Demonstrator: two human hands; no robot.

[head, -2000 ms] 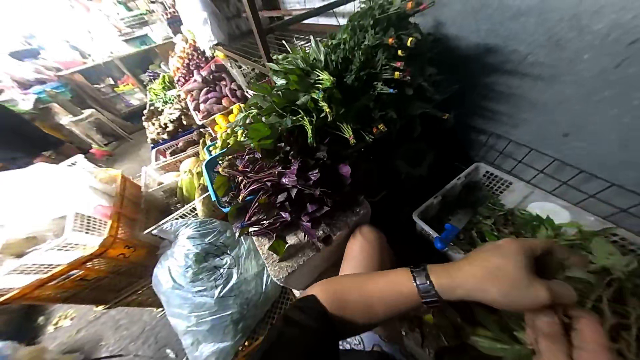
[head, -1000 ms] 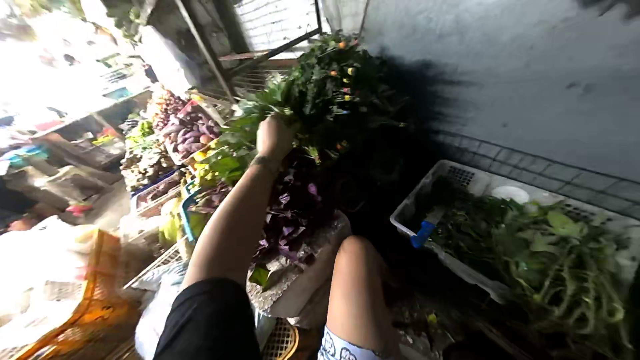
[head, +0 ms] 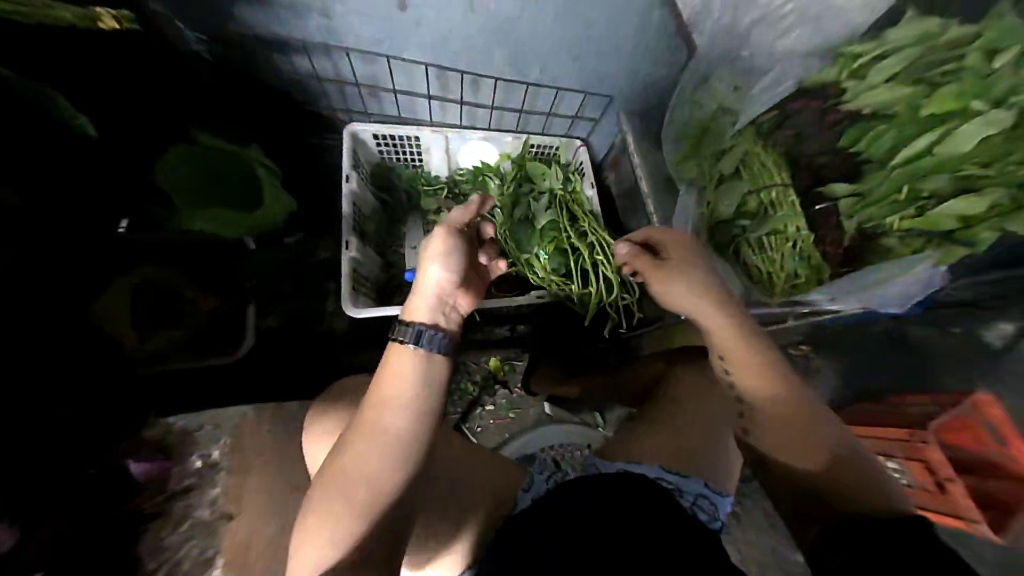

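Note:
My left hand (head: 456,260), with a dark watch on its wrist, is over the white plastic crate (head: 350,232), palm turned up and fingers partly curled; I see nothing held in it. My right hand (head: 660,264) is just right of the crate, its thumb and fingers drawn together beside the ends of leafy green stems (head: 588,252). Whether it grips a stem is unclear. These stems hang over the crate's front rim. Darker greens, a blue object (head: 410,274) and a round white piece (head: 478,154) are also in the crate.
A wire grid (head: 448,92) stands behind the crate against a grey wall. Clear plastic with bundled greens (head: 772,216) and broad leafy greens (head: 944,152) lies to the right. A red plastic crate (head: 920,456) is at lower right. Leaf scraps (head: 496,368) lie between my knees.
The view has swung far to the right. One second ago my left arm reached out to the greens by the wall rack; now that hand is over the white crate, and my right hand is in view.

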